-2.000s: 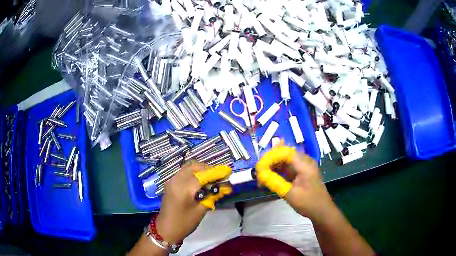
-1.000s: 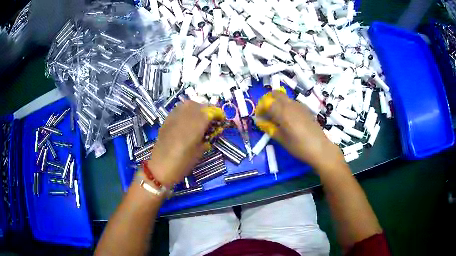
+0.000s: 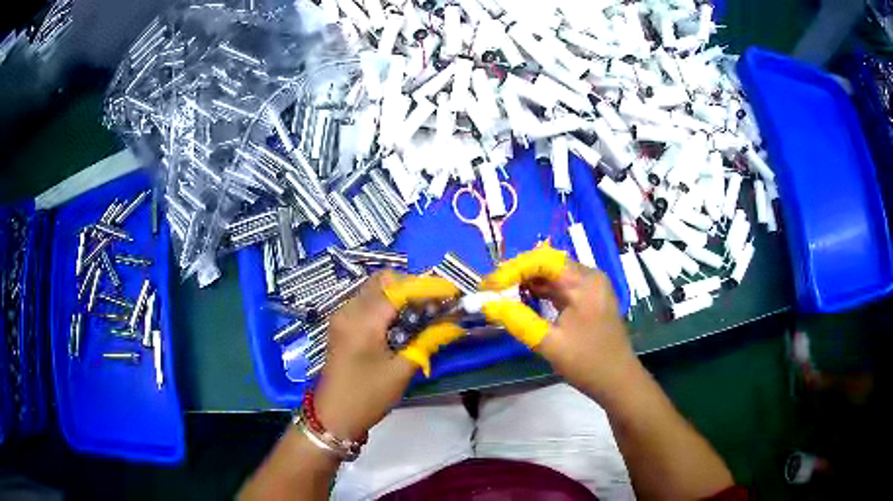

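Note:
My left hand (image 3: 397,318), with yellow finger cots, holds several silver tubes with dark ends at the work tray's front edge. My right hand (image 3: 558,303), also in yellow cots, grips a white inner core (image 3: 487,299) between thumb and fingers. The core's left end meets the tubes in my left hand; blur hides whether it is inside one. Silver metal tubes (image 3: 318,284) lie in the blue work tray (image 3: 264,360). Scissors (image 3: 490,217) with orange-pink handles lie in the tray, a white core across their rings.
A large heap of white cores (image 3: 548,78) spreads behind and right. A clear plastic bag (image 3: 201,127) of tubes lies upper left. The left tray (image 3: 108,411) holds scattered tubes. The right tray (image 3: 827,186) stands at the right edge. Stacked trays (image 3: 20,294) are far left.
Both hands have come back from the middle of the work tray towards its front edge and closer together. The white core between them now shows. The scissors' rings are uncovered.

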